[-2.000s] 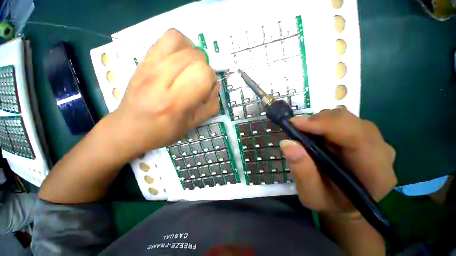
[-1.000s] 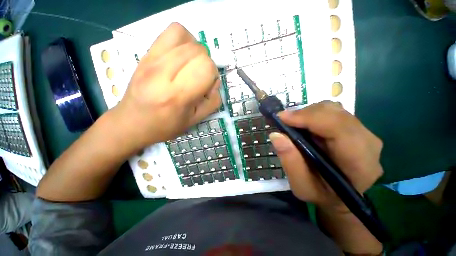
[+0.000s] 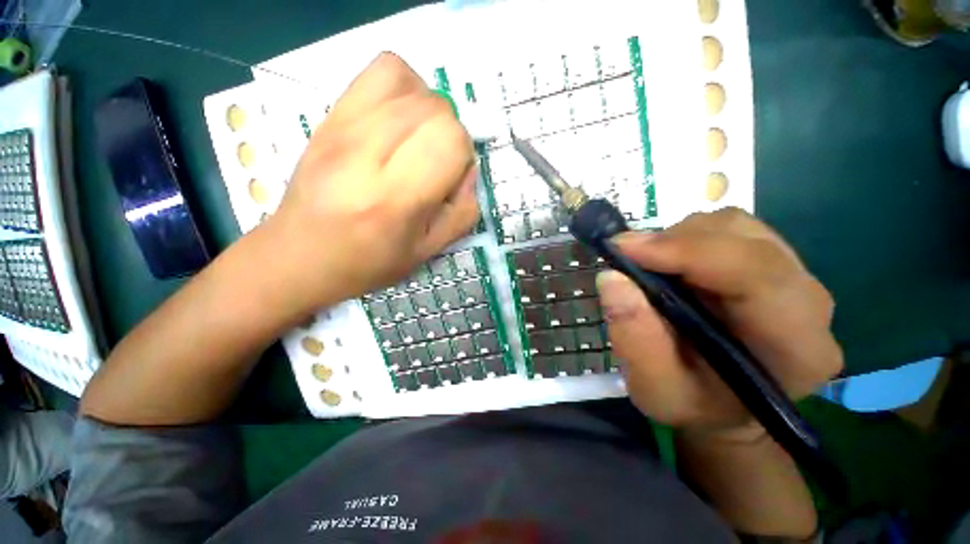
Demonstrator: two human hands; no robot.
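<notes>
A white tray (image 3: 726,128) with tan holes along its edges holds four green-edged circuit board panels (image 3: 441,324); the upper right panel is washed out by glare. My right hand (image 3: 723,319) holds the black soldering iron (image 3: 697,324) like a pen, its metal tip over the left part of the upper right panel. My left hand (image 3: 388,175) is closed over the upper left panel, pinching the thin solder wire (image 3: 160,40), which runs from the upper left to behind the hand. The fingertips are mostly hidden. Tip contact with the board cannot be told.
A black smartphone (image 3: 154,181) lies left of the tray. Another white tray with boards (image 3: 74,228) is at the far left. A round tin (image 3: 913,19) is cut off at the top right, with a white object (image 3: 957,125) at the right edge. A blue stool (image 3: 888,385) shows below right.
The iron tip has moved slightly up the panel since the first frame. My left hand has shifted slightly right. The view has shifted a little, with the white object now visible at the right.
</notes>
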